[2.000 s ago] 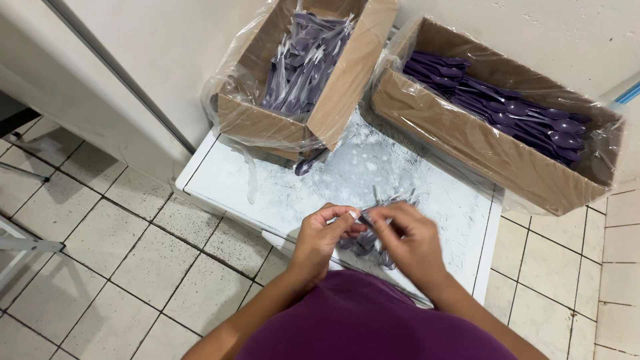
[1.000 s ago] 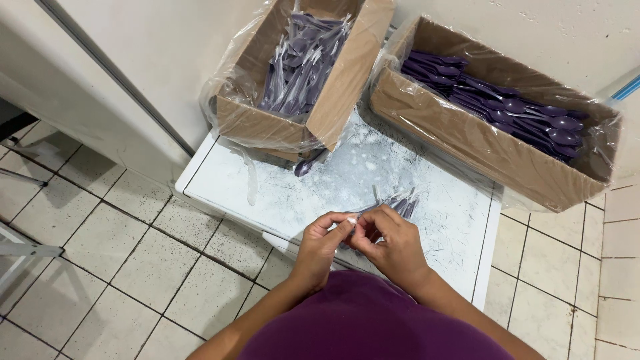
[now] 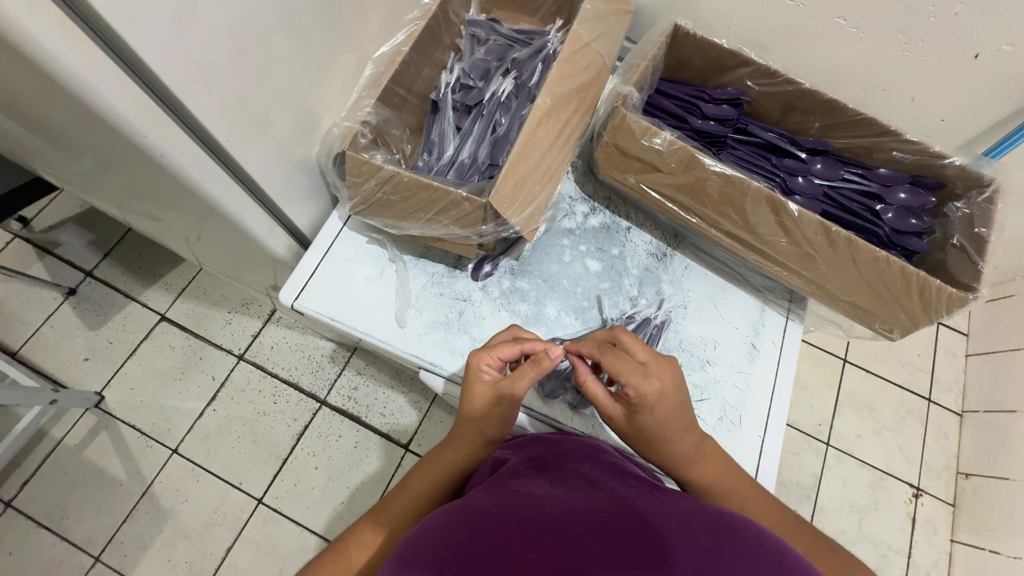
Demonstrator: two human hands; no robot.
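My left hand [image 3: 508, 376] and my right hand [image 3: 628, 376] meet at the fingertips over the near edge of a worn white appliance top [image 3: 448, 304]. Their thumbs and forefingers pinch something small, mostly hidden; it may be the end of a clear plastic sleeve. Under and behind the right hand lies a pile of wrapped purple plastic spoons [image 3: 652, 328]. The left cardboard box [image 3: 552, 136] holds many purple spoons in clear sleeves [image 3: 480, 112]. Loose purple spoons [image 3: 824, 172] without visible sleeves fill much of the right cardboard box [image 3: 768, 224].
A single purple spoon [image 3: 484, 268] pokes out beside the left box's near corner. A clear plastic strip [image 3: 400, 280] lies on the white top. Clear plastic lines both boxes. At left are a large pale cabinet or appliance [image 3: 232, 88] and a metal leg [image 3: 48, 396] on the tiled floor.
Two seconds ago the hands were slightly farther apart and higher over the white top, with a dark item between them. They have since come together nearer my body.
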